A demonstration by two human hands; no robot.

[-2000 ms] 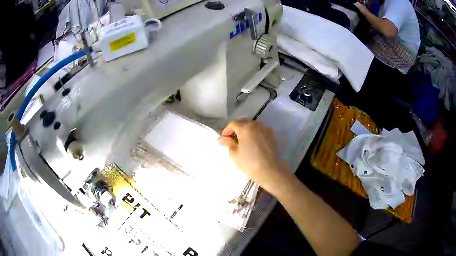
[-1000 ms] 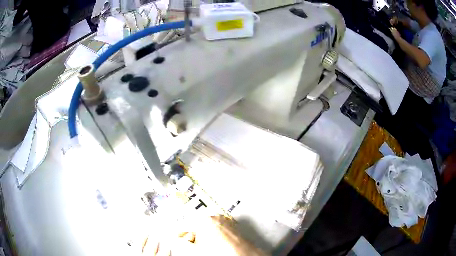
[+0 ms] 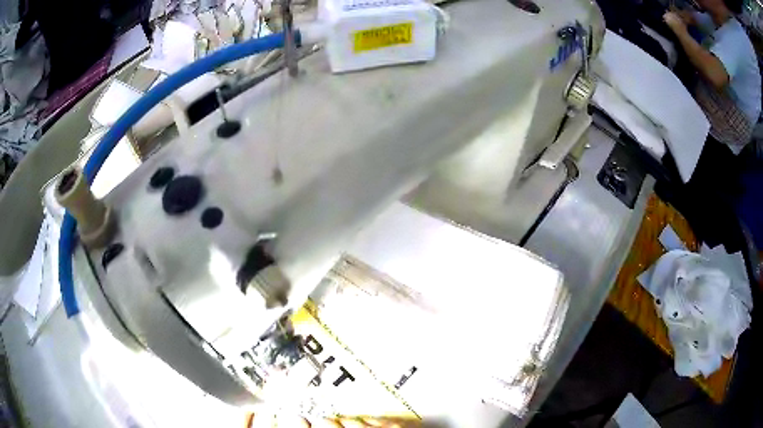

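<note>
The stack of white cut pieces (image 3: 468,292) lies flat under the machine arm, its layered edges at the right and front. The presser foot and needle area (image 3: 289,355) is partly washed out by the lamp. Yellow lettered tape (image 3: 335,359) lies on the bed beside it. At the bottom edge, skin-coloured finger parts show, cut off and overexposed: seemingly my right hand (image 3: 372,421) and a sliver of my left hand (image 3: 250,420). What they hold, and any piece at the needle, cannot be made out.
The sewing machine arm (image 3: 360,142) spans the view, with a blue hose (image 3: 125,125) and a white box (image 3: 381,38) above. Crumpled white pieces (image 3: 701,305) lie on a wooden stool (image 3: 633,288) at right. A person (image 3: 724,63) sits at upper right. White pieces (image 3: 180,42) lie behind.
My right hand has left the stack's far edge and is now at the bottom edge near the needle. The view has swung, so the machine and stool appear further right.
</note>
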